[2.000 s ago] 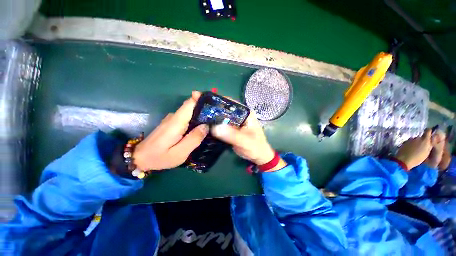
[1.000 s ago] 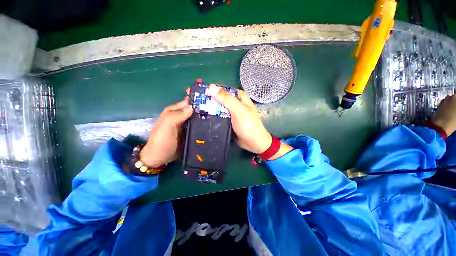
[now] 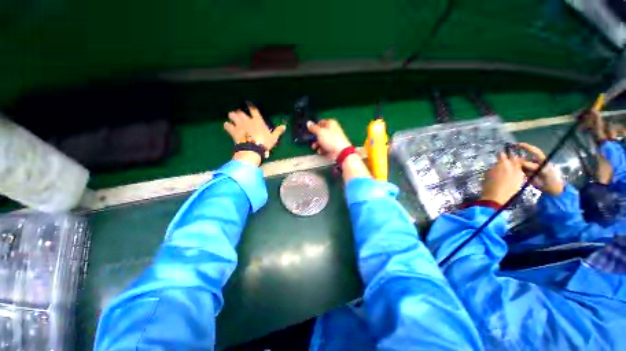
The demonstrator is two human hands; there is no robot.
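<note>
My left hand (image 3: 252, 131) is stretched over the green belt with its fingers spread; a small dark object lies partly behind its fingers, too blurred to name. My right hand (image 3: 329, 138) reaches over the rail with its fingers on the lower end of a black phone unit (image 3: 301, 118) on the belt. The round speckled screw dish (image 3: 304, 193) lies flat on the bench between my forearms. The yellow electric screwdriver (image 3: 377, 149) is just right of my right wrist; its bit is hidden.
A pale rail (image 3: 147, 195) separates bench and belt. A whitish cylinder (image 3: 39, 166) and clear blister trays (image 3: 42, 277) are at left; another blister tray (image 3: 439, 161) is at right. A dark flat tray (image 3: 123, 142) lies beyond the rail. Another person's hands (image 3: 506, 177) work at right.
Both hands have moved forward from the bench over the belt. The opened phone is no longer held between them above the bench. The view has shifted and shows more of the belt.
</note>
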